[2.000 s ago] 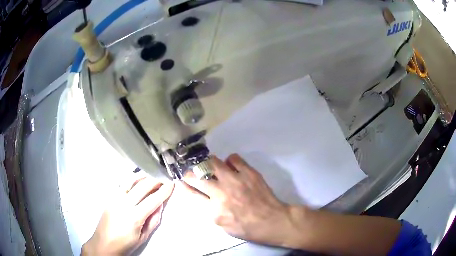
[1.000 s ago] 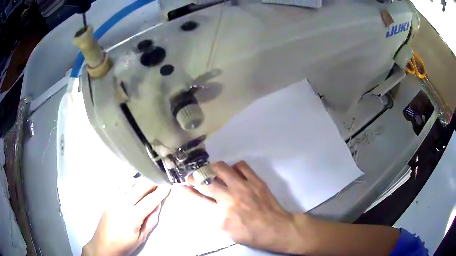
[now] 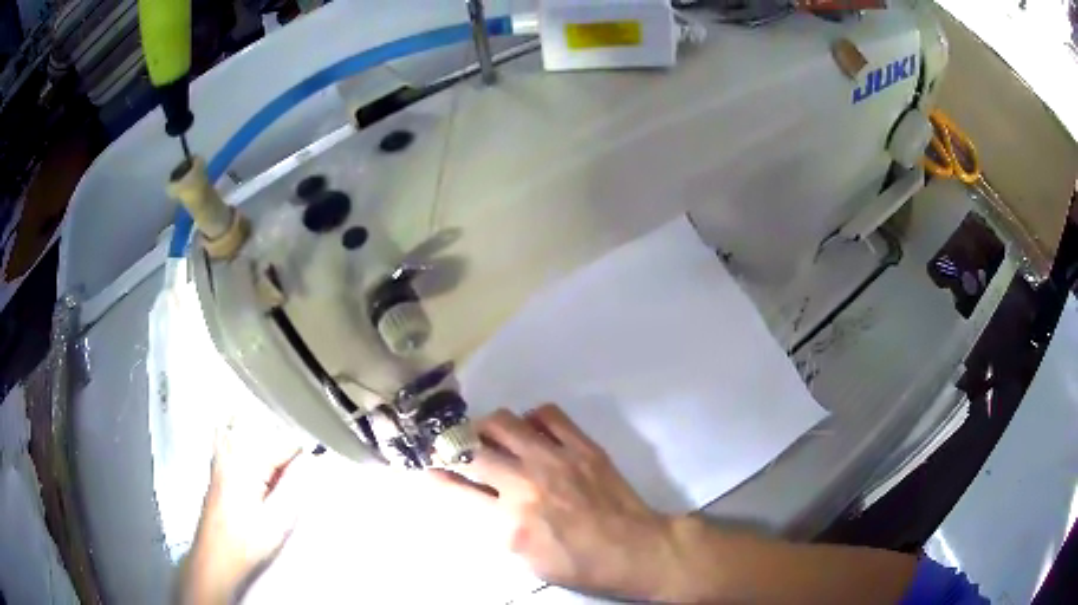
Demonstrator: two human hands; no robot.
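Observation:
A white fabric panel lies under the arm of the cream sewing machine and runs toward me, glaring under the lamp. My right hand rests on the fabric just right of the needle area, fingertips partly hidden behind the tension dial. My left hand lies at the lower left on the glaring fabric, washed out by the light; its fingers are hard to make out. The needle and presser foot are hidden by the machine head.
Orange-handled scissors lie right of the machine. A yellow-green handled tool stands at the head's left end. A white box with a yellow label sits on top. A dark patch with small items is at right.
The view has shifted, showing more of the machine top. My left hand has moved left, away from the needle area. My right hand stays on the fabric beside the machine head.

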